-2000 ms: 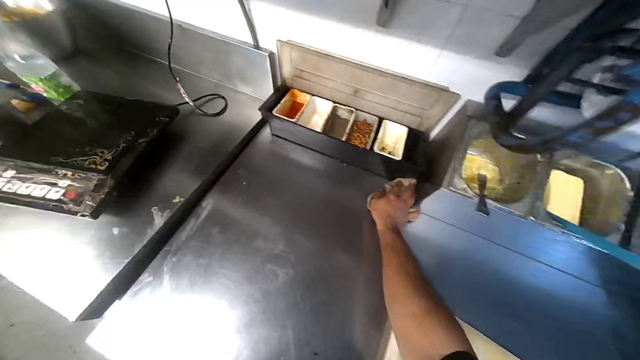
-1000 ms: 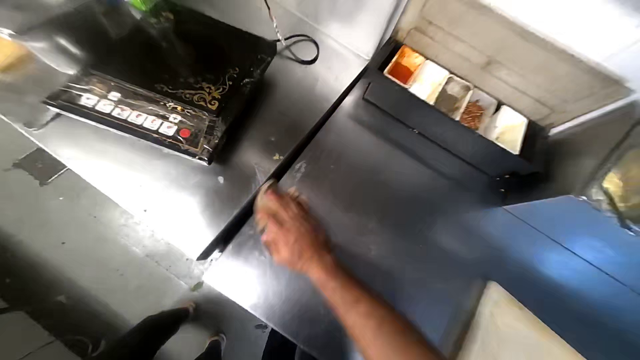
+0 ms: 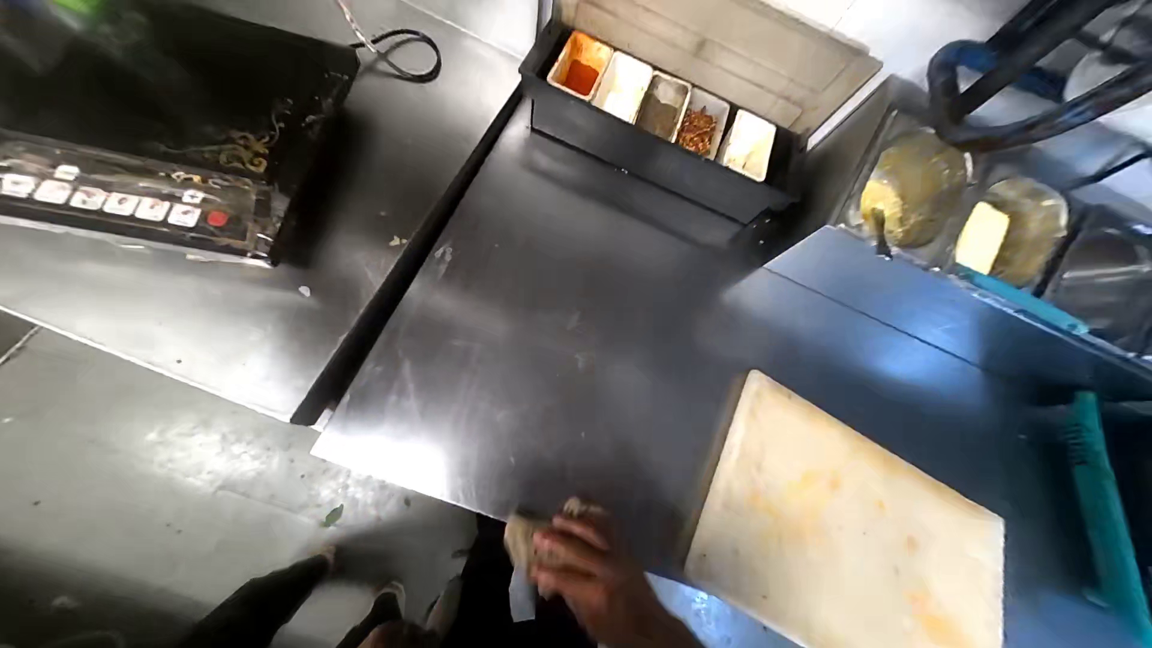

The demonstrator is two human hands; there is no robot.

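My right hand (image 3: 585, 567) is at the front edge of the stainless steel counter (image 3: 540, 360), bottom centre, left of a stained white cutting board (image 3: 855, 531). Its fingers are closed on a crumpled beige cloth (image 3: 526, 540), part of which hangs past the edge. Motion blurs the hand and hides some of the cloth. My left hand cannot be made out.
A black spice holder (image 3: 648, 153) with several small tubs stands at the back. An induction cooktop (image 3: 135, 135) lies left, beyond a black strip (image 3: 414, 261). Right are food containers (image 3: 918, 189) and a teal-edged bin (image 3: 1111, 513).
My right hand has moved from beside the spice holder to the black strip, then to the counter's front edge by the cutting board. The view has shifted.
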